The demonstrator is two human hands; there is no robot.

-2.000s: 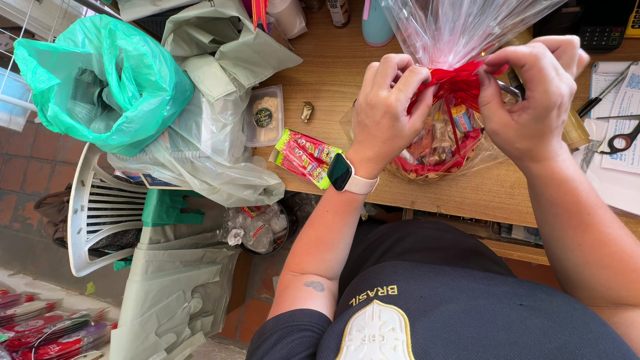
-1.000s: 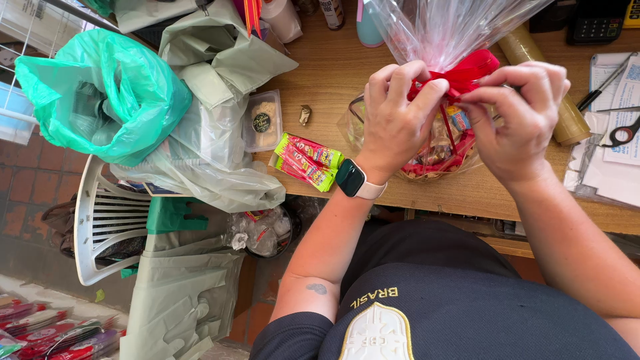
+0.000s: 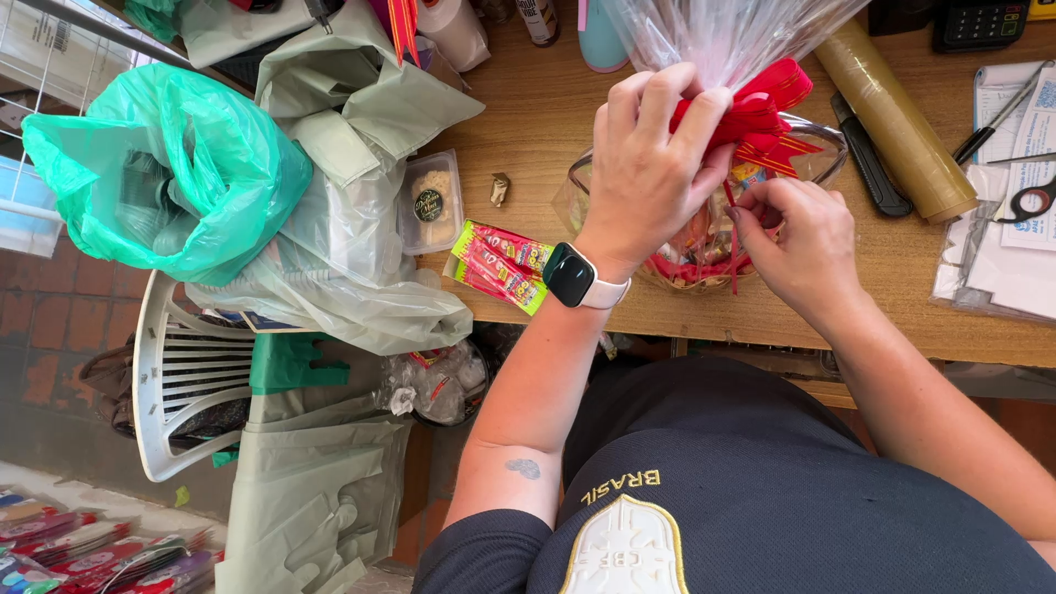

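A gift basket (image 3: 689,276) of wrapped sweets stands near the table's front edge, covered in clear cellophane (image 3: 718,41) gathered at the top. A red ribbon bow (image 3: 771,103) sits at the gathered neck. My left hand (image 3: 660,148) grips the neck and the bow's near side. Between thumb and fingers of my right hand (image 3: 788,235) is the red ribbon tail (image 3: 731,239), which hangs below the bow over the basket's front. Part of the bow and basket is hidden behind my hands.
Left of the basket lie candy packets (image 3: 502,260), a plastic tub (image 3: 431,202) and a gold-wrapped sweet (image 3: 499,189). At right are a utility knife (image 3: 870,157), a film roll (image 3: 899,124), scissors (image 3: 1031,198) and papers. Plastic bags (image 3: 165,173) sit by a white chair (image 3: 157,379).
My right hand has moved down from the bow to the ribbon tail. The bow's loops now show more plainly beside my left hand, which stays at the neck.
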